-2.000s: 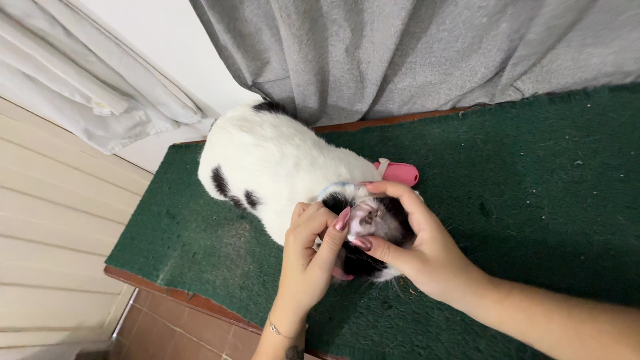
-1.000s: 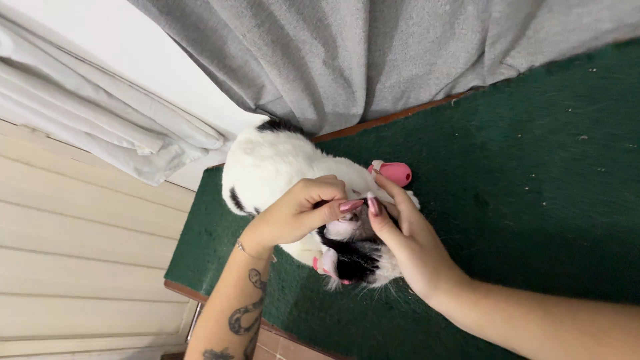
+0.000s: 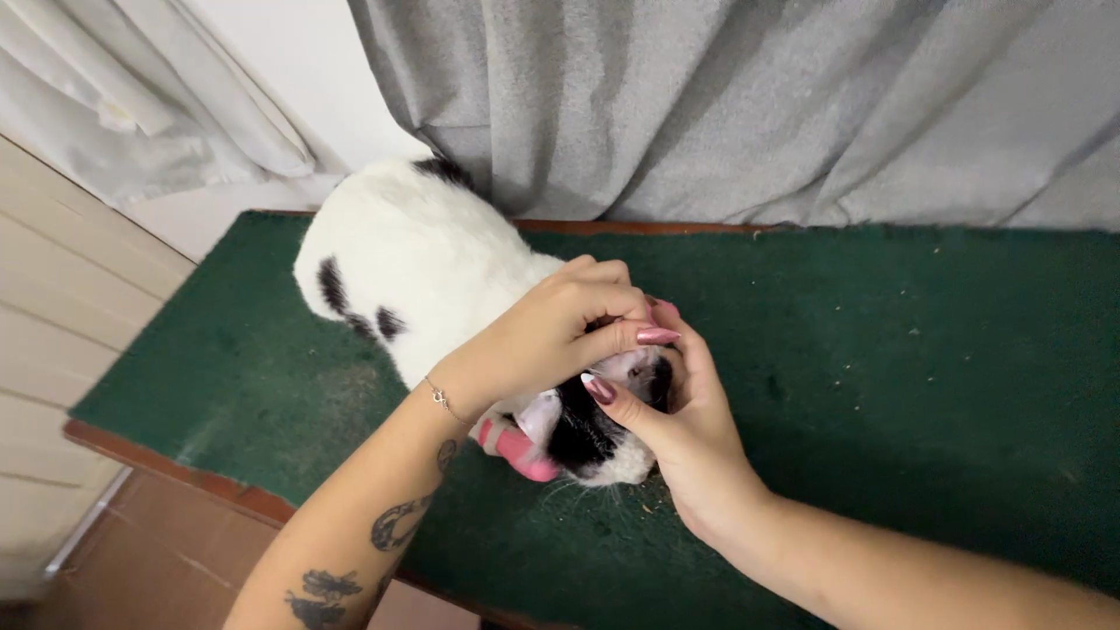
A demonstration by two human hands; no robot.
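A white cat with black patches (image 3: pixel 420 254) lies on a table covered in green carpet (image 3: pixel 875 394), its head toward me. Over the top of its head bends my left hand (image 3: pixel 560 324), thumb and fingers at one ear. Around the other side of the head curves my right hand (image 3: pixel 691 402), its thumb against the fur by the ear. Between the two thumbs the pale inner side of that ear (image 3: pixel 634 363) shows. Pink coverings with a beige band (image 3: pixel 521 451) are on a front paw; another pink piece is partly hidden behind my fingers.
A grey curtain (image 3: pixel 700 105) hangs along the table's back edge. White cloth (image 3: pixel 157 105) hangs at the upper left, beside cream panelling (image 3: pixel 70 350). Small crumbs lie on the carpet at the right. Brown floor tiles (image 3: pixel 157 534) show below the table's wooden edge.
My left hand has shifted over the top of the cat's head, and my right thumb has moved down from the ear's tip. The pink-covered far paw is now mostly hidden.
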